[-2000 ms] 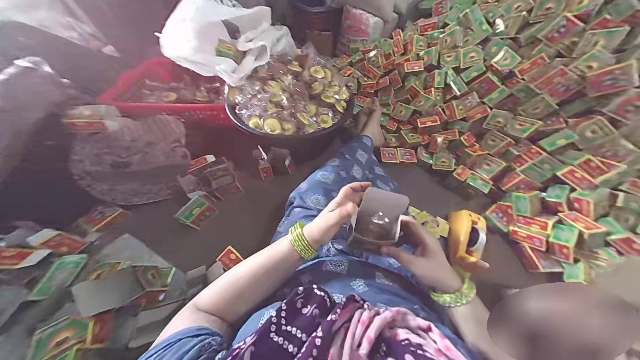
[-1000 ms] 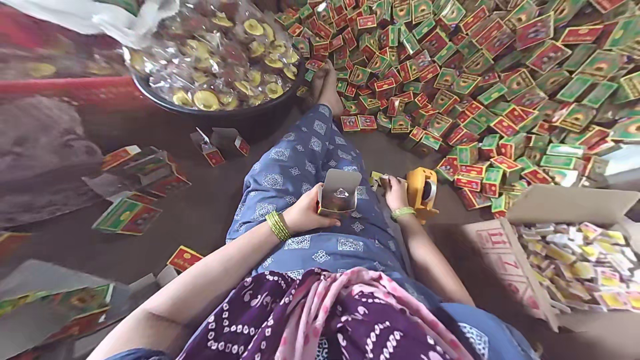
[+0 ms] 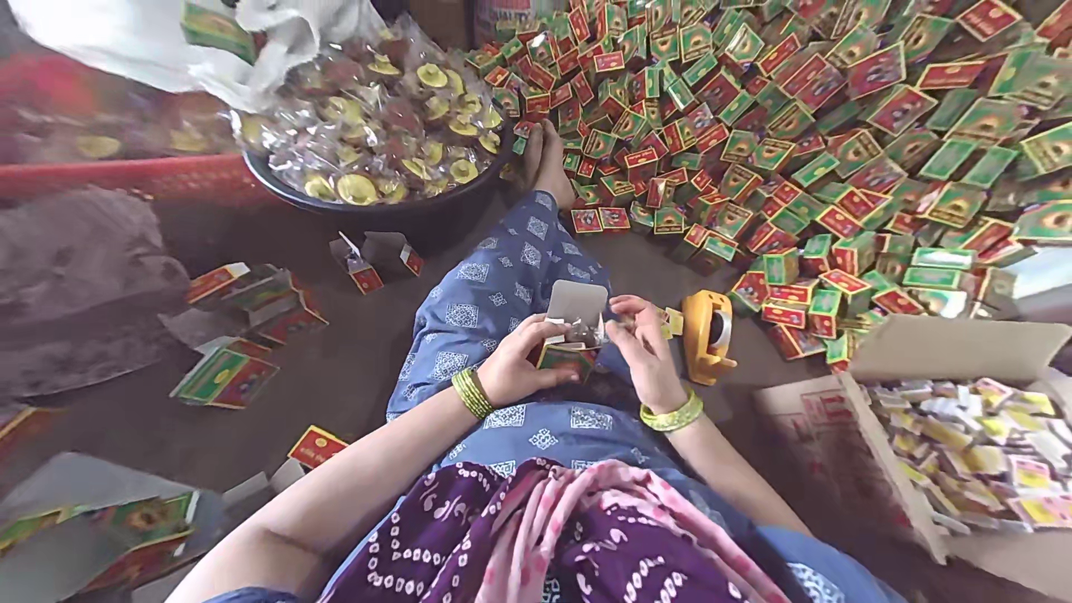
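My left hand holds a small red and green printed cardboard box over my lap, its grey-lined lid flap standing up. Inside the box a plastic-wrapped item partly shows. At the box's right edge, my right hand has its fingers bent close to the opening; whether it pinches something small is not clear. Just right of that hand stands a yellow tape dispenser on the floor, with small yellow papers beside it.
A dark tub of plastic-wrapped items stands ahead left, beside a red basket. Many small boxes are heaped ahead right. An open carton of small packets lies at right; unfolded boxes lie at left.
My right hand has moved from the small yellow papers by the tape dispenser back to the box. My left hand still holds the box.
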